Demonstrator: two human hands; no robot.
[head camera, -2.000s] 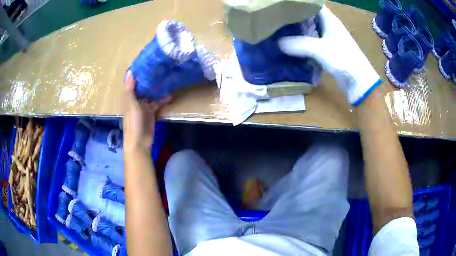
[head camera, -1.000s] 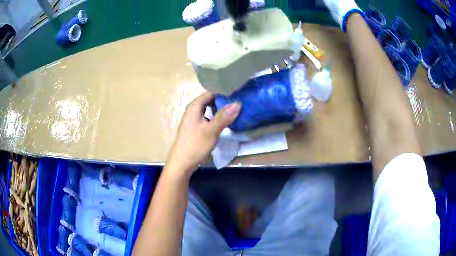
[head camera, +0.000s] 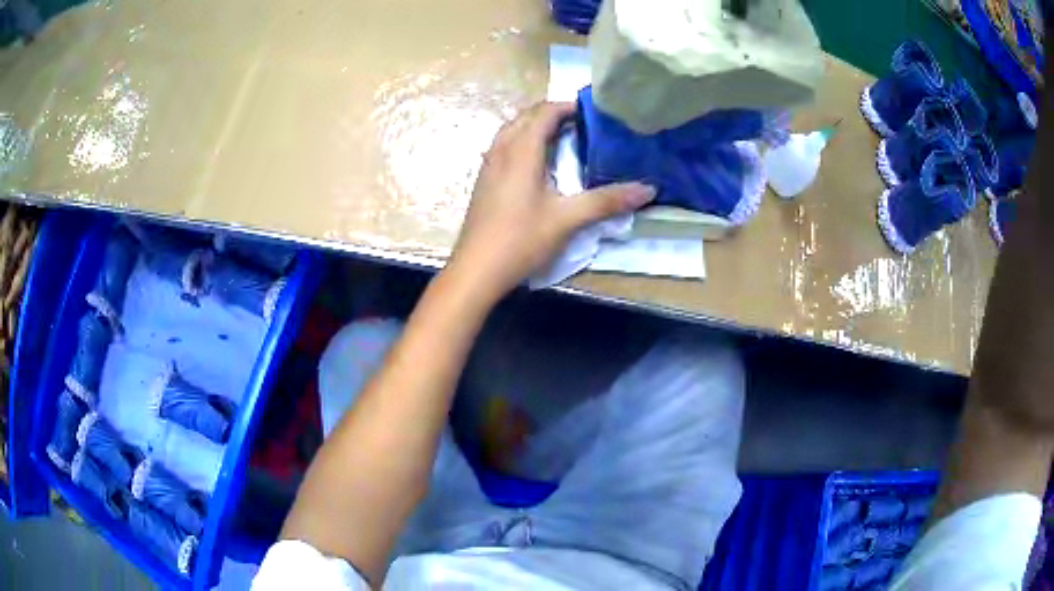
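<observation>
A small blue denim boot (head camera: 682, 167) lies on its side on the pale press base (head camera: 682, 222), under the cream press pad (head camera: 699, 58). Its fluffy edge points right. My bare left hand (head camera: 543, 202) holds the boot's left end, with the thumb along its near side and the fingers behind it. The pad hides the boot's upper part, so contact between them cannot be told. My right hand is out of the picture; only the right forearm shows at the right edge. White cloth (head camera: 584, 248) lies under the boot.
A white glue bottle (head camera: 795, 162) is right of the boot. Upright denim boots (head camera: 925, 191) stand on the bench (head camera: 289, 127) at the right. A blue crate (head camera: 249, 427) with boots is at the lower left. Another blue crate (head camera: 828, 520) with boots is at the lower right.
The view has turned and shifted. The right gloved hand has left the picture, and the right arm is now at the far right edge. My left hand still holds the boot under the pad.
</observation>
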